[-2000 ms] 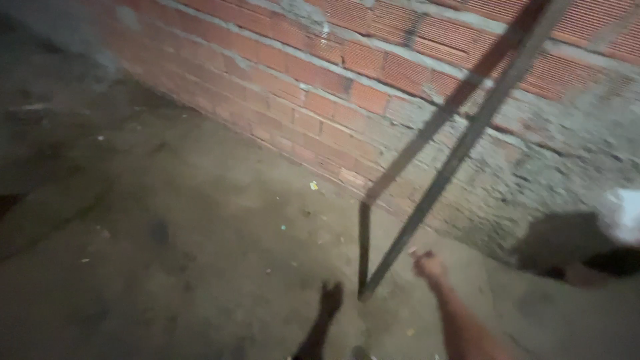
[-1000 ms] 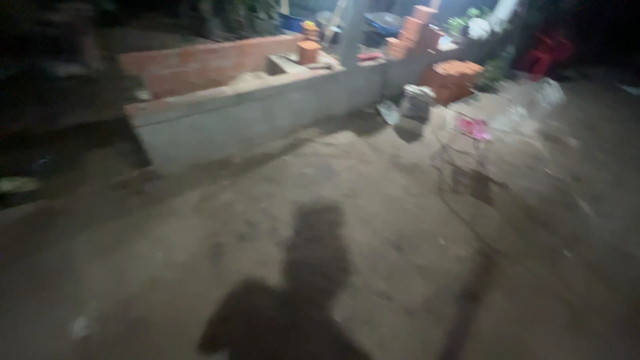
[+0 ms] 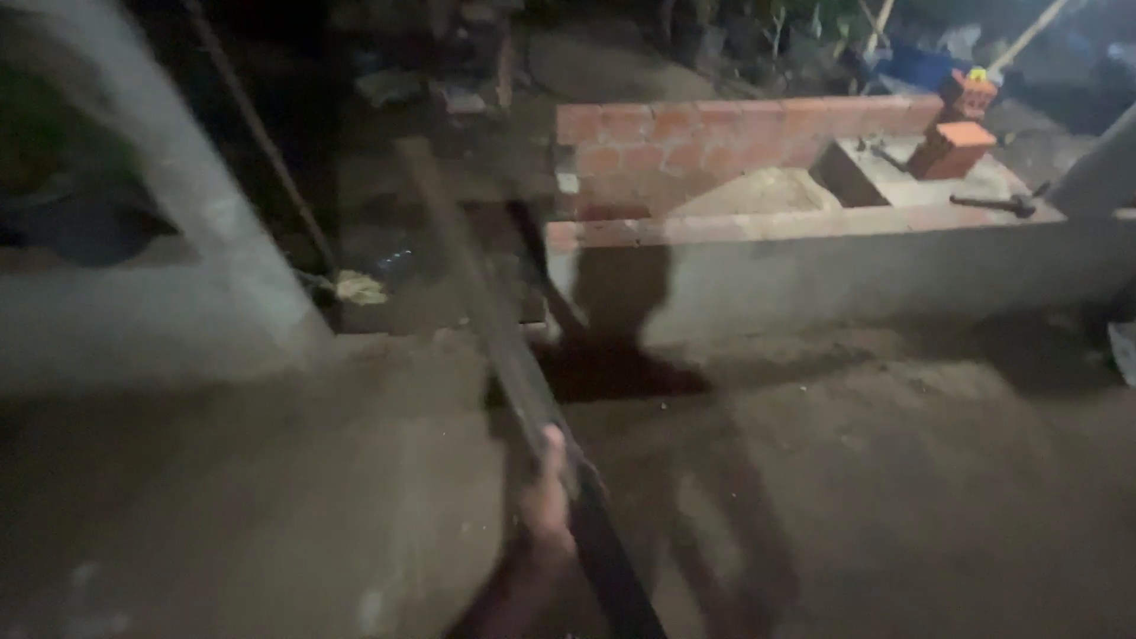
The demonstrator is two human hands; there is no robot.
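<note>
My left hand (image 3: 550, 506) is closed around a long, straight bar (image 3: 510, 355), with the thumb along its upper side and fingertips showing at its right edge. The bar slants from the bottom centre up to the upper left, its far end raised in front of the dark ground. Blur hides whether it is wood or metal. My right hand is out of view.
Ahead stands a low wall with a brick row (image 3: 745, 133) behind it, enclosing a sand heap (image 3: 763, 191). A hollow brick (image 3: 954, 151) and a hammer-like tool (image 3: 998, 204) rest there. A pale post (image 3: 191, 177) leans at left.
The view has swung from the brick wall to the low enclosure. Two seconds ago a long bar stood beside my right hand; now my left hand holds a bar.
</note>
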